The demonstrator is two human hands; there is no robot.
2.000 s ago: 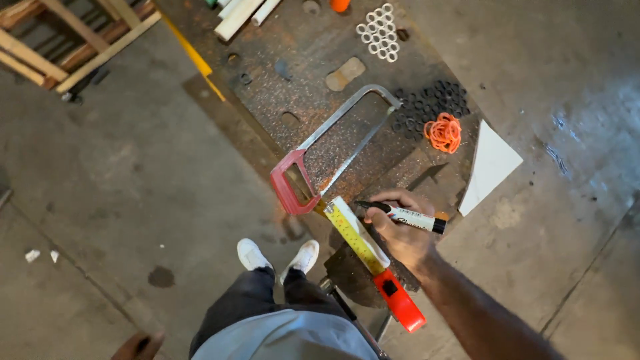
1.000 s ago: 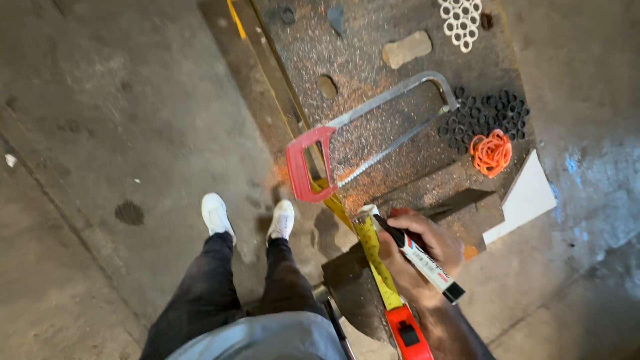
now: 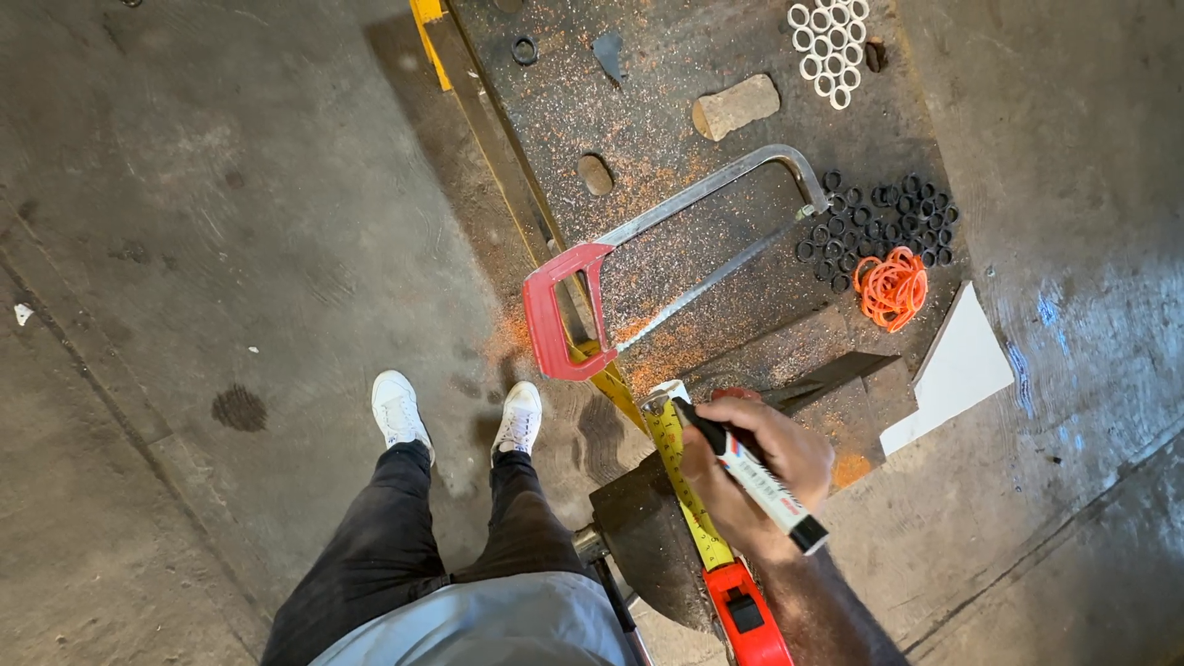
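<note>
My right hand (image 3: 763,467) grips a black-and-white marker pen (image 3: 763,487), its dark tip at the hooked end of a yellow tape measure blade (image 3: 689,499). The blade lies extended along a white pipe (image 3: 663,392), most of which is hidden by blade and hand. The red tape case (image 3: 745,618) is at the bottom edge. Beneath is the dark metal body of what looks like a vise (image 3: 647,532). A hacksaw (image 3: 569,314) with a red handle rests across the bench edge, above my hand. My left hand is out of view.
The metal workbench (image 3: 564,102) carries orange and white shavings, white rings (image 3: 828,46), black rings (image 3: 874,227), orange rings (image 3: 891,289) and a worn block (image 3: 737,106). A white sheet piece (image 3: 953,370) lies by the right edge. A yellow bar (image 3: 430,37) runs along the left edge.
The marker's tip has moved to the tape's hooked end. My left hand, partly seen at the bottom two seconds ago, has left the view. The view has shifted closer to the bench.
</note>
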